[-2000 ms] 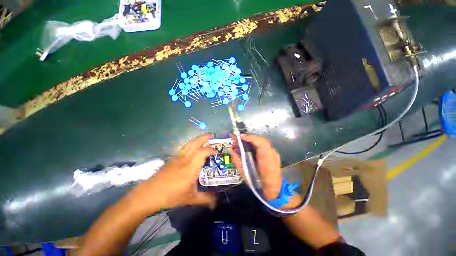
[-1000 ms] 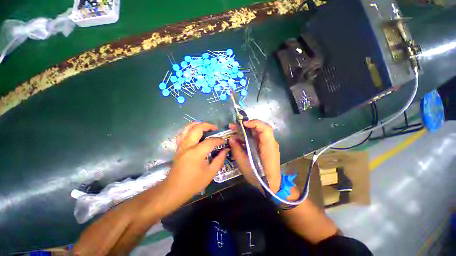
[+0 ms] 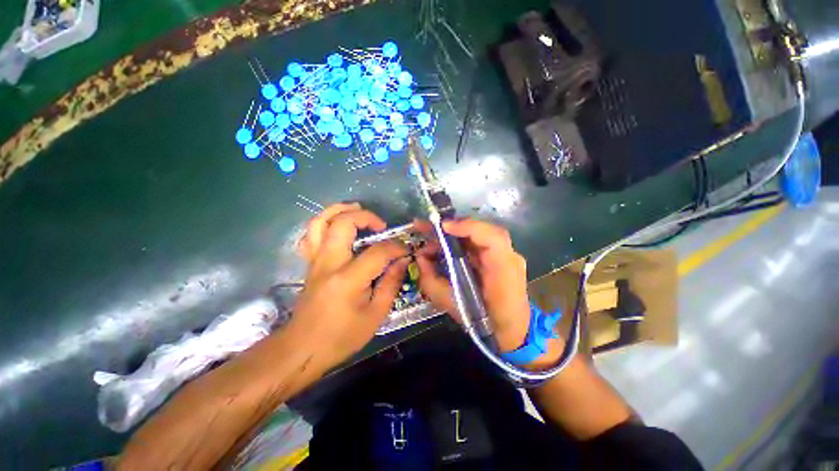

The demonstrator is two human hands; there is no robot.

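Observation:
My left hand [image 3: 345,276] holds the left side of a white plastic housing [image 3: 405,318], its fingertips over the circuit board [image 3: 411,276]. My right hand [image 3: 483,276] wears a blue wristband [image 3: 536,336] and holds the soldering iron [image 3: 465,281], whose metal tip points away over the bench to the edge of the blue discs. My right thumb and finger meet my left fingertips over the board. What they pinch is hidden. A pile of blue disc components [image 3: 345,101] with wire leads lies just beyond my hands.
A bagged cord [image 3: 184,363] lies left of my left forearm. The dark soldering station [image 3: 662,83] and black iron stand [image 3: 552,92] are at the right. Another housing [image 3: 57,28] sits on the conveyor at top left. A cardboard box [image 3: 635,304] is below the bench at right.
Both hands have closed in over the board, which lay more exposed two seconds ago. The view has shifted, so the disc pile and conveyor housing appear further up and left.

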